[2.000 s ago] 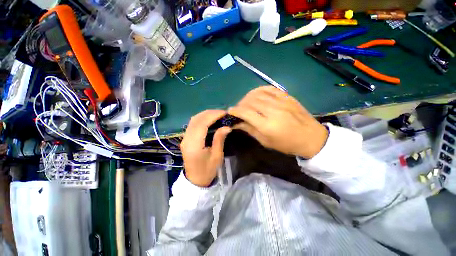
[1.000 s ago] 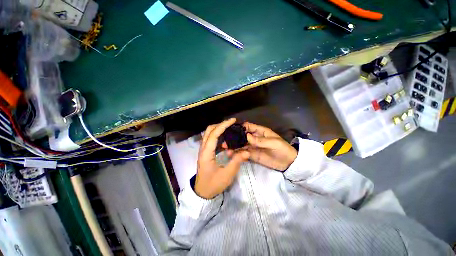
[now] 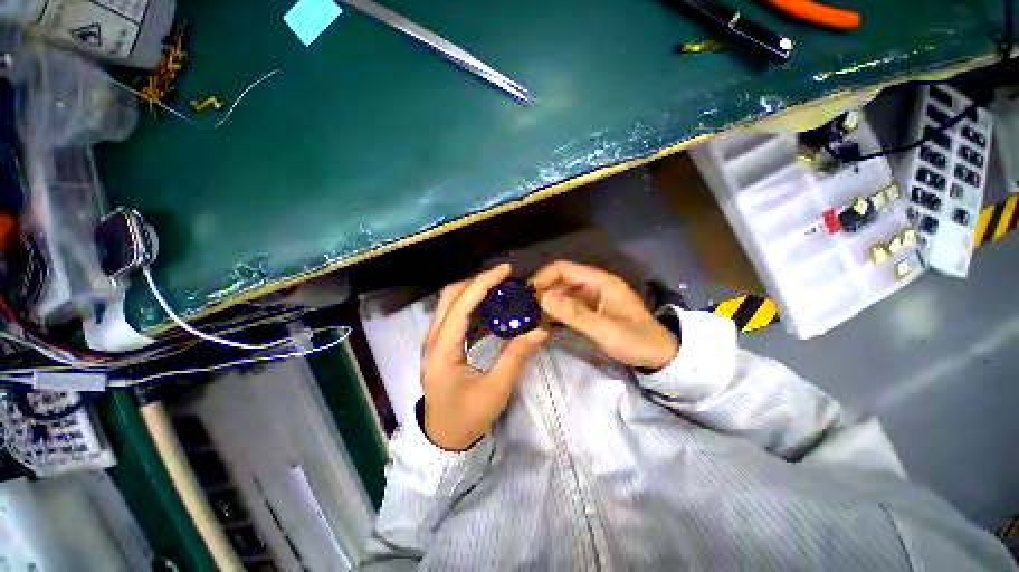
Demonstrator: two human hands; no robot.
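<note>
A small dark watch body [image 3: 512, 308] with a glossy face and several small light reflections is held over the lap, in front of the bench edge. My left hand [image 3: 469, 363] grips it between thumb and fingers from the left. My right hand [image 3: 601, 313] is at its right side, with bent fingertips at the watch's edge; whether they also grip it is hard to tell. The underside of the watch is hidden.
Silver tweezers [image 3: 447, 50] and a blue square [image 3: 312, 19] lie on the green bench mat [image 3: 369, 156]. A watch on a white cable [image 3: 125, 244] is at the bench's left edge. Parts trays [image 3: 771, 240] are at the right. Pliers [image 3: 816, 12] are at the top right.
The hands came down from the bench edge to the lap with the watch. Its glossy face now shows reflections. The view has shifted, so the bench items appear farther up and left.
</note>
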